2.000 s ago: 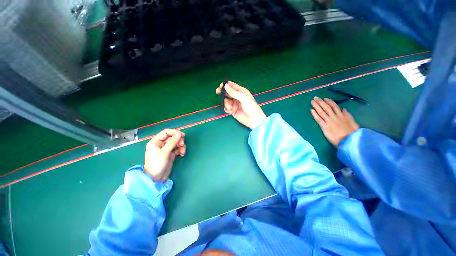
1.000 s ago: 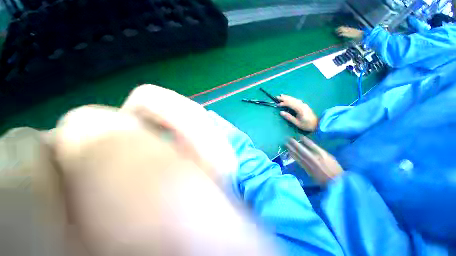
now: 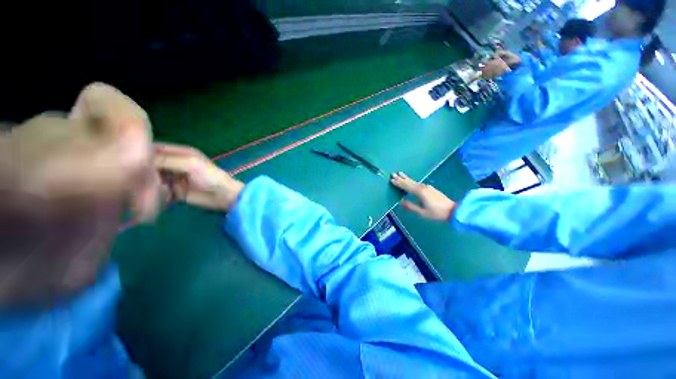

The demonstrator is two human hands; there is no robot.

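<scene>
My left hand (image 3: 74,185) is large and blurred at the left edge, close to the camera. My right hand (image 3: 194,176) is just beside it over the bench mat (image 3: 200,274), its fingertips partly hidden behind the left hand. A dark patch shows at the right fingers; I cannot tell whether it is a held part. The dark tweezers (image 3: 354,159) lie open in a V on the mat.
A neighbour's hand (image 3: 424,198) rests at the mat's edge near the tweezers. Black modules (image 3: 463,92) lie by a white sheet (image 3: 424,102) farther along. A black tray (image 3: 185,44) stands behind the belt. Other people in blue smocks are at right.
The view has swung to the right. My hands have come up close together at the left. The small black part seen in my right hand earlier no longer shows clearly. The neighbour's hand has left the tweezers.
</scene>
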